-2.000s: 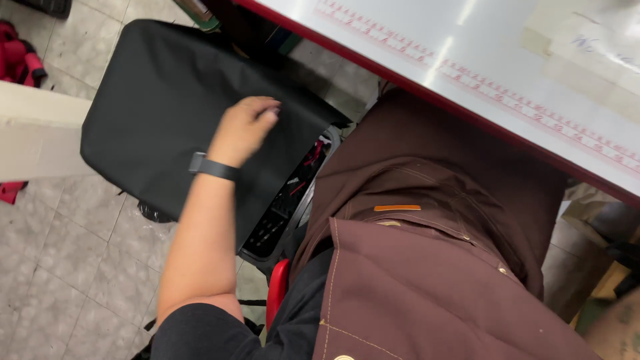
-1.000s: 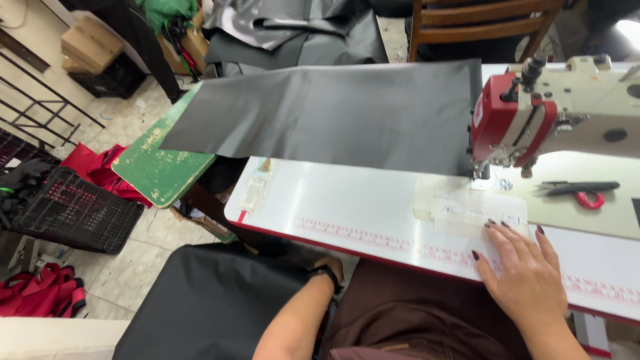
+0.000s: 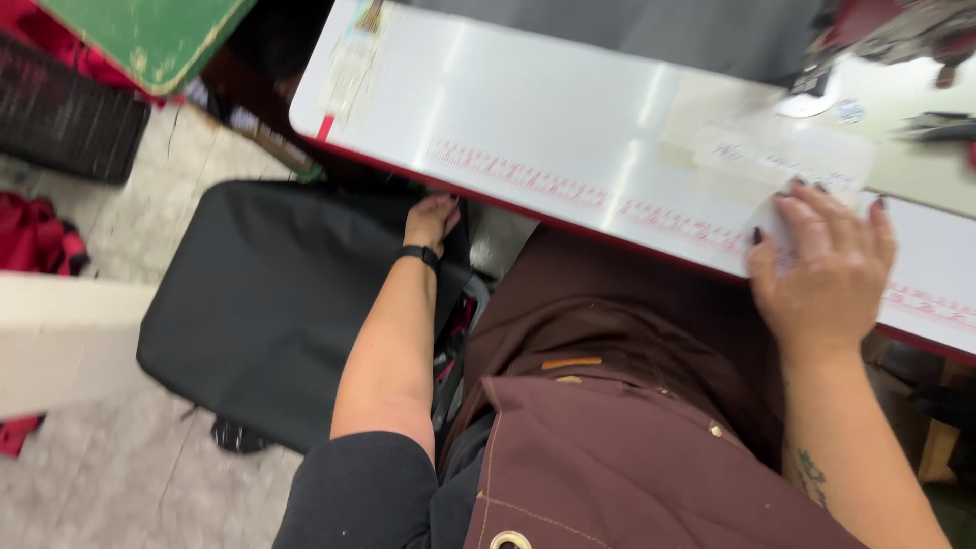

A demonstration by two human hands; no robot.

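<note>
My left hand (image 3: 432, 221), with a black watch band at the wrist, is at the upper right edge of a black fabric panel (image 3: 282, 305) beside my lap. Its fingers are curled near the table edge, and whether they grip the panel is unclear. My right hand (image 3: 827, 263) rests palm down with fingers apart on the white sewing table (image 3: 518, 99), its fingertips over a taped paper (image 3: 762, 152) that bears writing. Black sheet material (image 3: 625, 30) lies along the table's far side, reaching the sewing machine's presser foot area (image 3: 812, 84).
Thread snips (image 3: 942, 130) lie right of the machine. A green board (image 3: 152, 38) stands at the upper left, above a black plastic crate (image 3: 69, 114). Red fabric (image 3: 34, 232) is on the floor. A pale post (image 3: 69, 347) juts in from the left. The table has a red edge.
The view has tilted down from the table since one second ago. My right hand stays on the table near the paper. Two seconds ago my left hand was over the middle of the black panel.
</note>
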